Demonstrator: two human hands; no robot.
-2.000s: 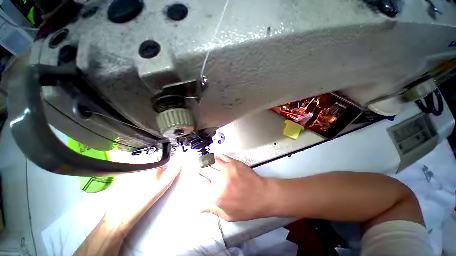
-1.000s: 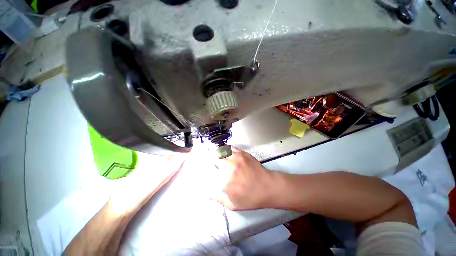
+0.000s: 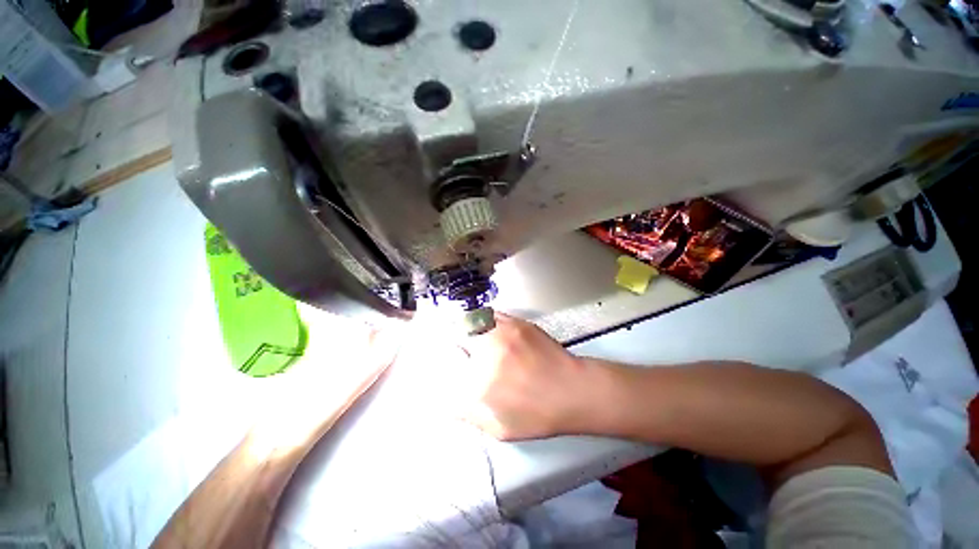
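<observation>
A white garment piece (image 3: 386, 461) lies on the white machine table below the sewing machine (image 3: 644, 118) and hangs over its front edge. The needle area (image 3: 456, 290) is strongly overexposed. My right hand (image 3: 526, 375) rests on the cloth just right of the needle area, fingers bent, fingertips lost in the glare. My left hand (image 3: 360, 359) lies flat on the cloth left of the needle, mostly washed out by the light. A fine thread (image 3: 553, 70) runs down the machine head to the ribbed cream knob (image 3: 469, 220).
A bright green holder (image 3: 256, 311) stands left of the needle. A smartphone (image 3: 692, 241) with a lit picture and a yellow pad (image 3: 636, 275) lie under the machine arm. White pieces (image 3: 907, 391) with a dark motif lie at the right. Red cloth (image 3: 655, 499) shows below the table edge.
The camera view has shifted, so the machine head sits further right than at first. My right hand has moved slightly and its fingers look more curled. The cloth has barely moved.
</observation>
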